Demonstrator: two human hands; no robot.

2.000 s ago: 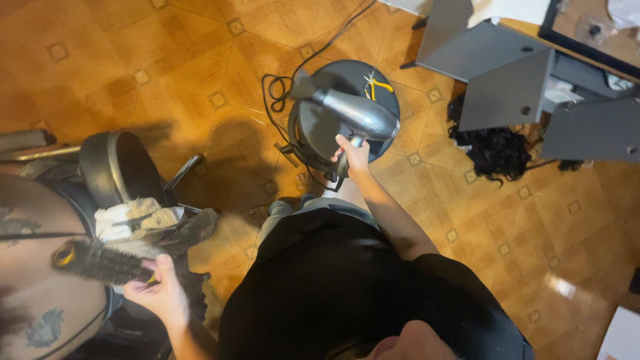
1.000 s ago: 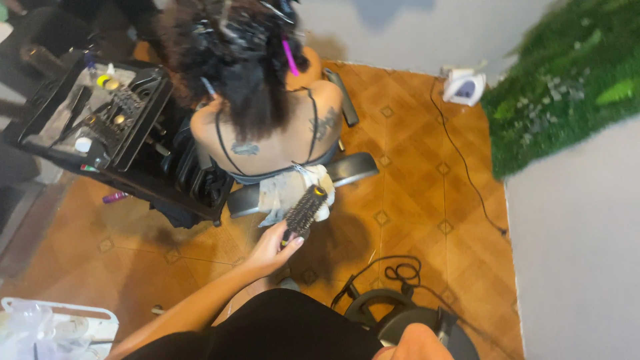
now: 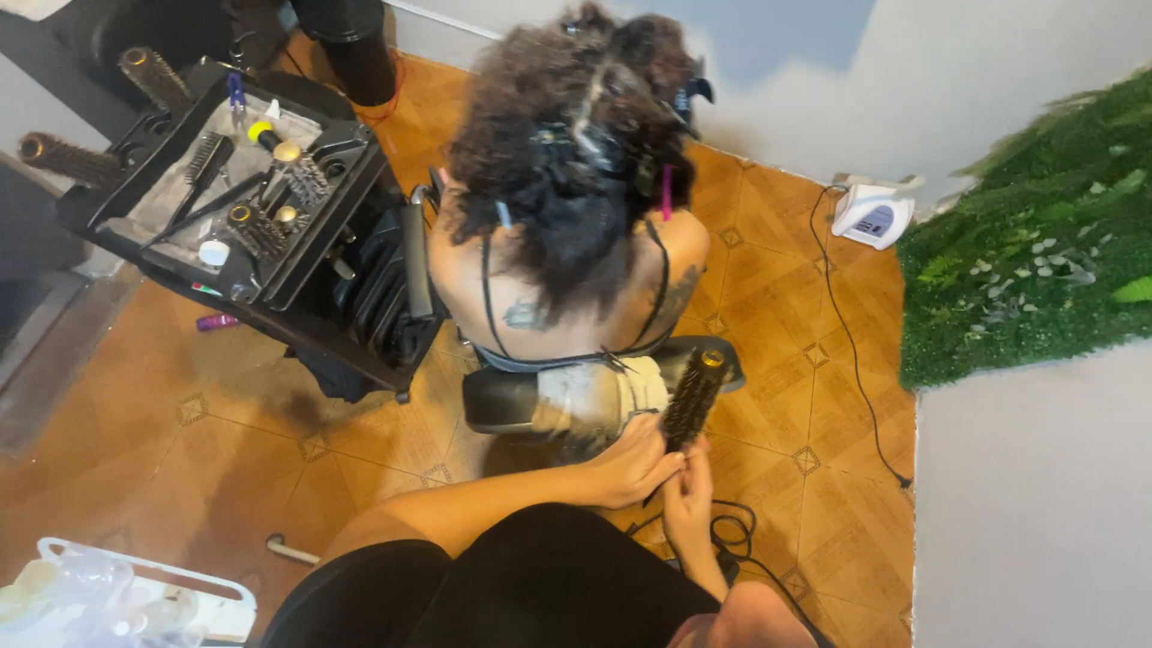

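Note:
A round hairbrush (image 3: 693,396) points up and away between my two hands. My left hand (image 3: 637,463) is closed around its lower end. The fingertips of my right hand (image 3: 691,490) touch the brush base close beside the left; whether they grip it cannot be told. Just beyond, a seated person faces away, with dark curly hair (image 3: 576,171) partly pinned up by clips and a pink clip (image 3: 667,192) at the right side. A light cloth (image 3: 643,385) lies over the chair's low back (image 3: 499,400), behind the person's waist.
At left stands a black salon trolley (image 3: 315,310) holding several round brushes, a comb and clips. A white device (image 3: 873,216) with a cord is by the wall. Artificial greenery (image 3: 1017,243) covers part of the right wall. A white cart (image 3: 153,576) with plastic is at lower left. A cable loops near my right arm.
The view has swung widely. My right hand, on a hair dryer two seconds ago, is now at the brush beside my left hand. The dryer is no longer in view.

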